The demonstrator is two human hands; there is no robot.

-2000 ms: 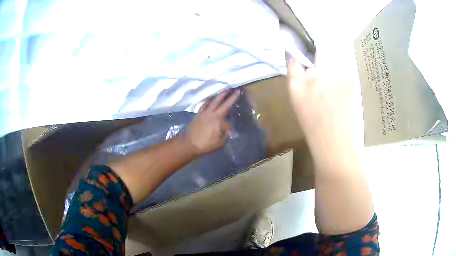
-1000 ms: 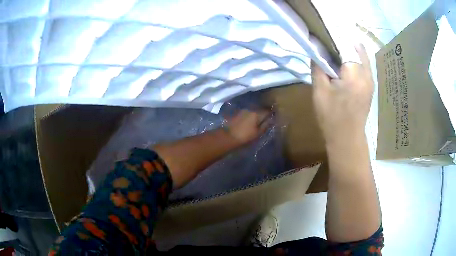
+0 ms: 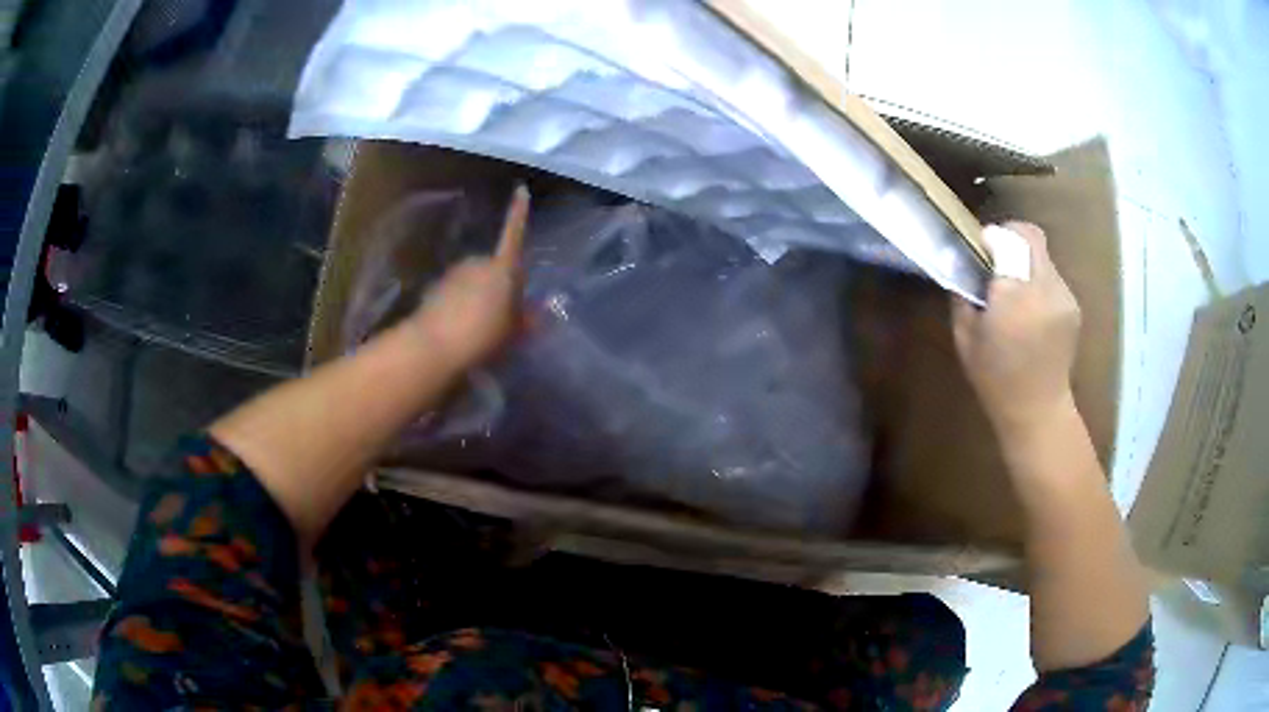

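Note:
A brown carton stands open in front of me. A large clear poly bag with greyish contents lies in it. A white padded sheet with a bumpy surface is tilted up over the carton's far side, against a brown board or flap. My right hand grips the near right corner of the sheet and the brown edge behind it. My left hand is over the left part of the bag, blurred, one finger pointing up; whether it touches the bag is unclear.
Another brown carton with printed text stands on the pale floor at the right. A dark, shiny surface lies at the left, with a curved metal edge. Red and dark parts show at the far left edge.
The carton fills more of the middle of the view. The padded sheet covers less of it. My left hand has moved from the bag's right part to its left. My right hand still holds the sheet.

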